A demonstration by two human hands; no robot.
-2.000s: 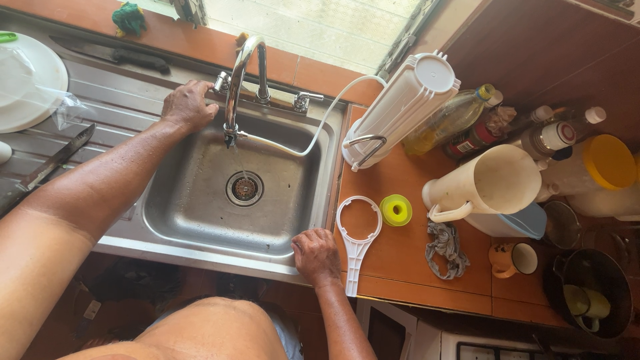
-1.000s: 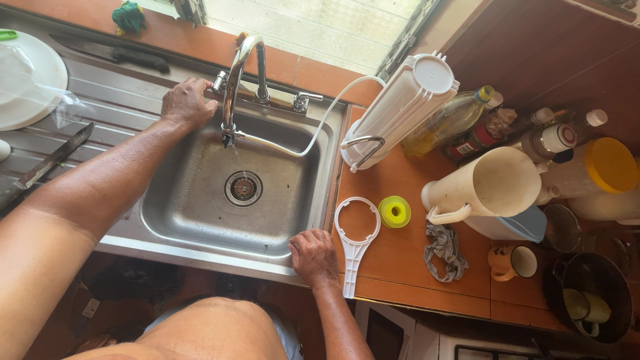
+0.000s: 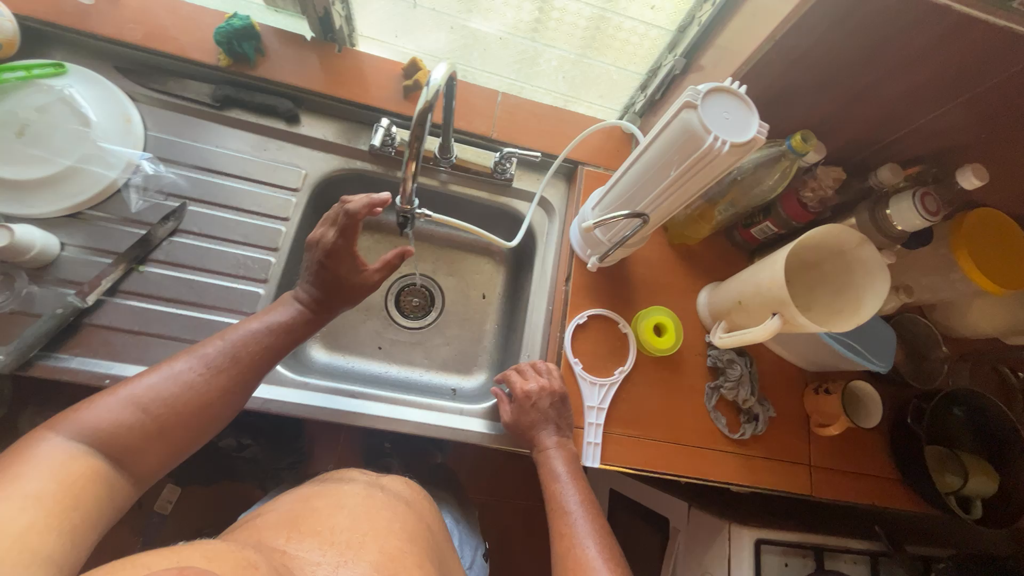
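Fingers apart and holding nothing, my left hand [image 3: 344, 256] hovers over the sink basin, just left of the tip of the chrome faucet [image 3: 420, 144]. A thin stream of water runs from the tip toward the drain strainer [image 3: 414, 302]. My right hand [image 3: 534, 404] rests on the front right edge of the steel sink [image 3: 384, 412], with its fingers loosely curled and nothing seen in them. A white hose [image 3: 534, 200] joins the faucet tip to a white countertop water filter housing [image 3: 680, 168]. Right of my right hand lies a white plastic filter wrench [image 3: 598, 384], beside a yellow-green roll of tape [image 3: 658, 330].
A white pitcher [image 3: 800, 280], several bottles [image 3: 744, 188], a grey crumpled cloth [image 3: 738, 392], an orange mug [image 3: 828, 406] and a dark pot [image 3: 920, 472] crowd the right counter. Left on the drainboard are a knife [image 3: 128, 256], white plates [image 3: 120, 136] and a black-handled knife [image 3: 256, 102].
My left hand has let go of the left faucet handle and moved down and right, beside the faucet tip. My right hand stays on the sink edge.
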